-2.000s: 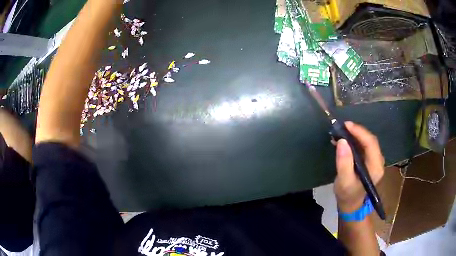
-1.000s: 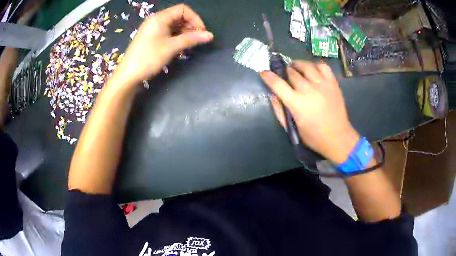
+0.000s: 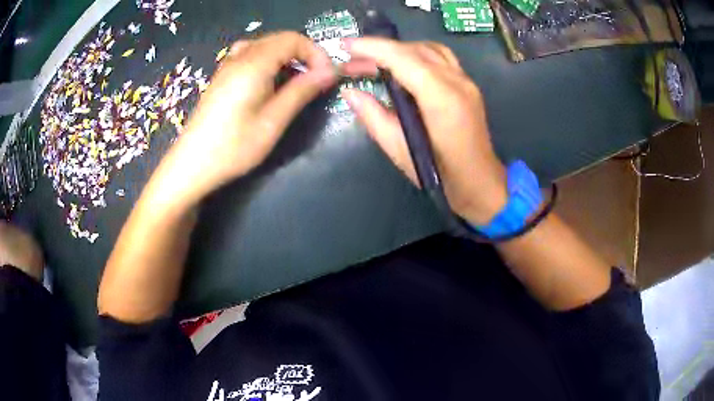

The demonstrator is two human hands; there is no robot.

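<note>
A green-and-white circuit board (image 3: 332, 28) lies on the dark bench top, partly covered by my fingers. My left hand (image 3: 254, 106) is at its left side, with fingertips bent together; a tiny pale bit shows by them, but the grip is unclear. My right hand (image 3: 442, 110), with a blue wrist band, holds the black soldering iron (image 3: 412, 133) across the palm. Its thumb and forefinger reach over the board to my left fingertips. The iron's tip is blurred and cannot be made out. A heap of small white and yellow components (image 3: 109, 125) lies to the left.
More circuit boards (image 3: 468, 16) lie at the upper right beside the brownish scrap tray (image 3: 540, 35). A solder spool (image 3: 673, 84) is at the right bench edge. Dark thin parts (image 3: 17, 168) lie far left. Another person's hand (image 3: 19, 251) shows at the left edge.
My right hand has moved left from the board stack with the iron. A board now lies between my hands. My left hand has come back from the upper left, and the fingertips of both hands meet.
</note>
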